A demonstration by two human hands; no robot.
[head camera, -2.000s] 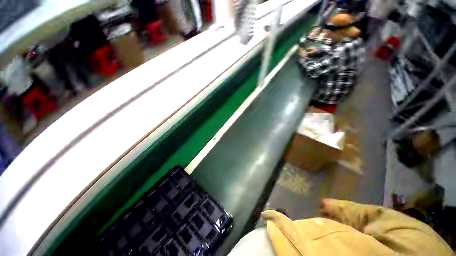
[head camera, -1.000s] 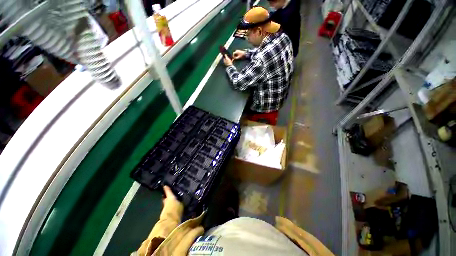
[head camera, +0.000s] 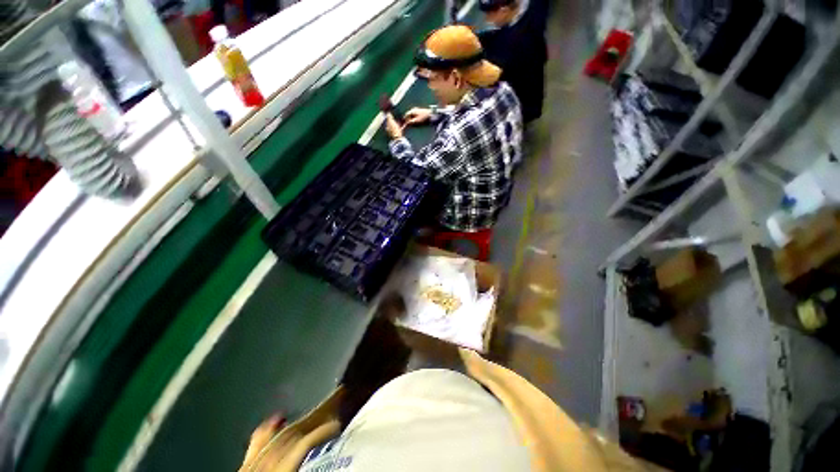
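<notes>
A large black plastic tray (head camera: 350, 221) with a grid of pockets lies across the dark-green bench (head camera: 295, 341) and the edge of the brighter green conveyor belt (head camera: 138, 323). Its pockets look empty, though blur hides detail. My left hand (head camera: 264, 431) is small and blurred at the lower left, below the tray and apart from it; its fingers cannot be made out. My right hand is not in view; only the tan sleeve side shows at the bottom.
An open carton (head camera: 447, 300) with white lining and small yellowish bits stands right of the bench. A person in a checked shirt (head camera: 479, 157) sits beyond the tray. A bottle (head camera: 237, 69) stands on the white shelf (head camera: 184, 138). A metal rack (head camera: 608, 350) stands right.
My left hand has let go of the tray and drawn back toward me. The tray now lies farther forward along the bench. The view has shifted.
</notes>
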